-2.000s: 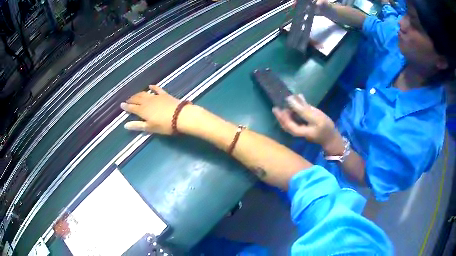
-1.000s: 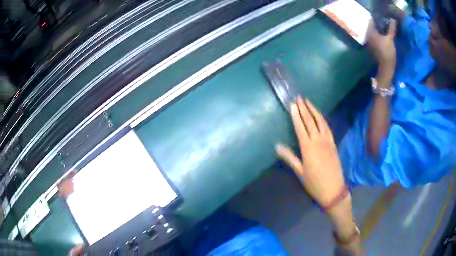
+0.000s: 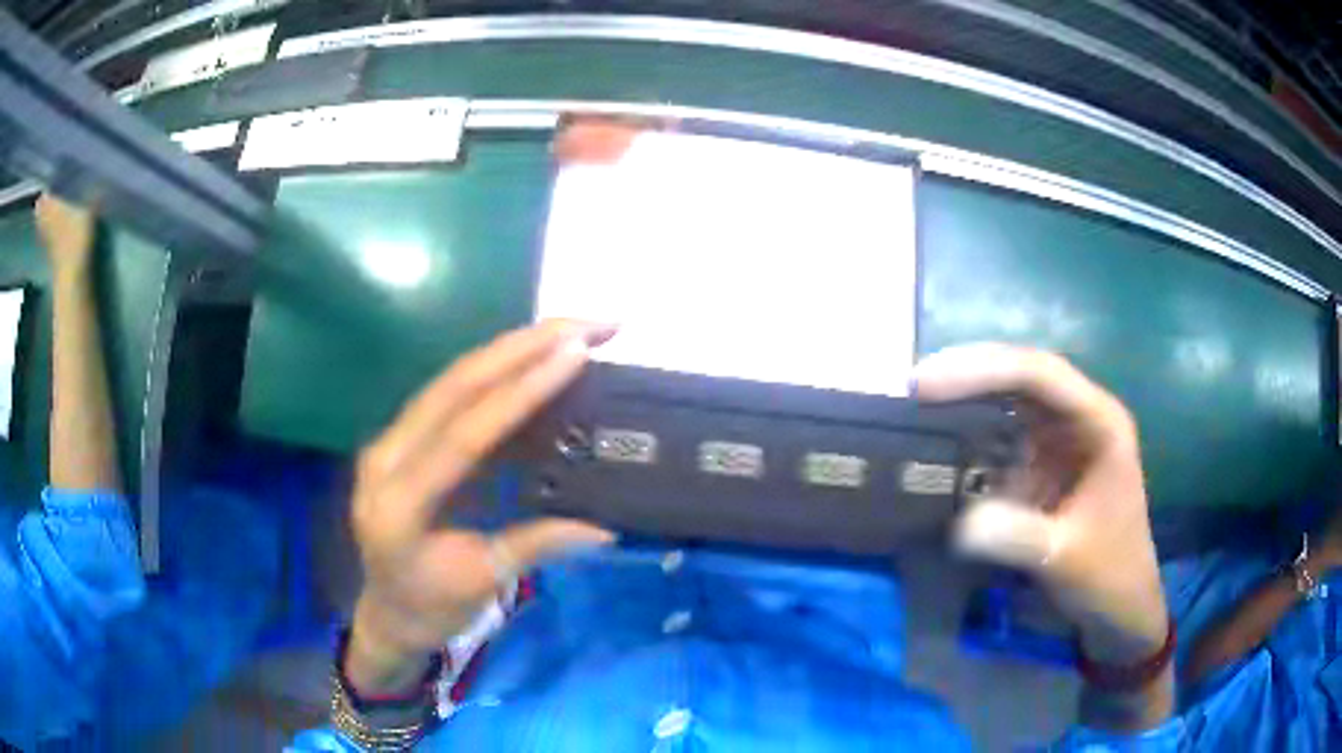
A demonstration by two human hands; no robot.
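Note:
A dark device housing is held in front of my chest, its long face with a row of several pale-rimmed port sockets turned up to the camera. Round screws show at its ends. My left hand is at the left end, fingers on the upper edge and thumb near the lower edge. My right hand grips the right end, fingers over the top and thumb on the face. Both hands are slightly blurred. A glaring white sheet with a dark edge and a red patch lies just behind the housing.
The green bench top extends both sides. White strips lie by the silver rails at the back. A grey slanting post crosses upper left. A person's arm is at far left; another person's blue sleeve is at lower right.
The view has swung left to the sheet. My right hand has left the dark unit on the bench and now holds the housing; my left hand has come into full view on it.

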